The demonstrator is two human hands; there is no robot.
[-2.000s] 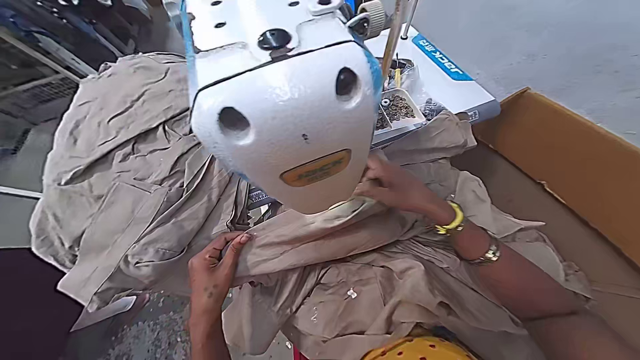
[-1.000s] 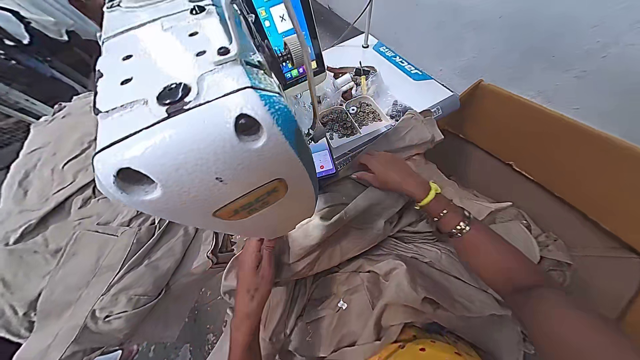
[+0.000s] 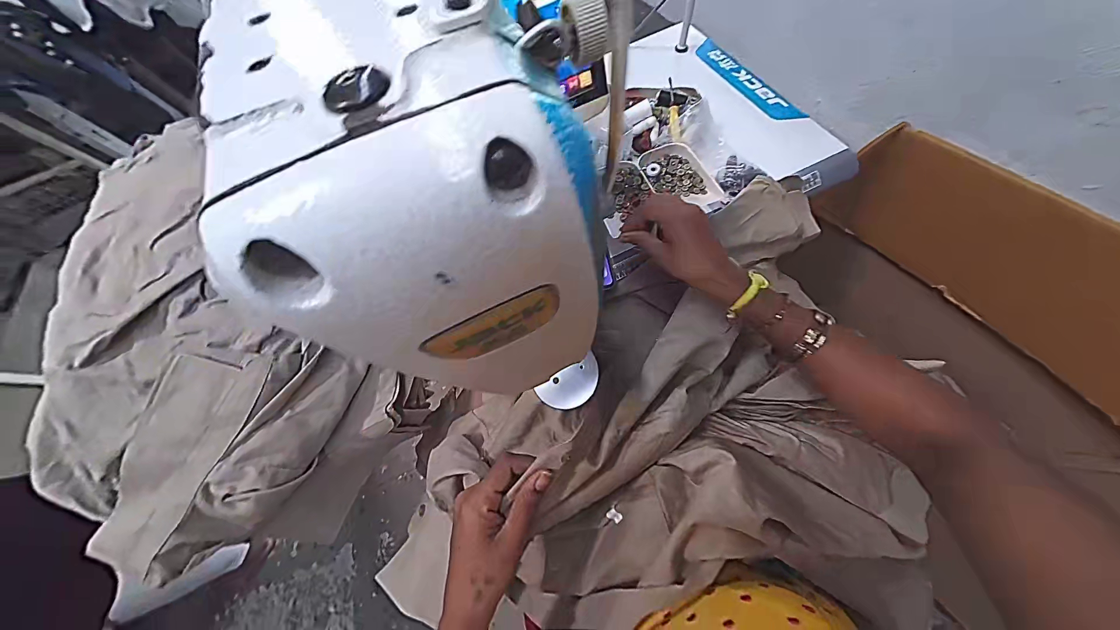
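Note:
The white head of a Jack industrial sewing machine fills the upper middle of the view. Below it, my left hand pinches an edge of beige cloth between thumb and fingers. My right hand, with a yellow band and bracelets at the wrist, is at the near edge of a white tray of small metal buttons or fasteners. Its fingertips are bent down over the small parts; whether they hold one cannot be seen. A round white disc shows under the machine head.
More beige garments are heaped at the left. A cardboard box wall stands at the right. Spools and small tools in a clear bag lie behind the tray on the white machine top. A metal thread stand rod rises there.
My right hand has moved off the cloth, up to the tray of small parts. My left hand still holds the cloth and shows more clearly below the machine head. The view has shifted.

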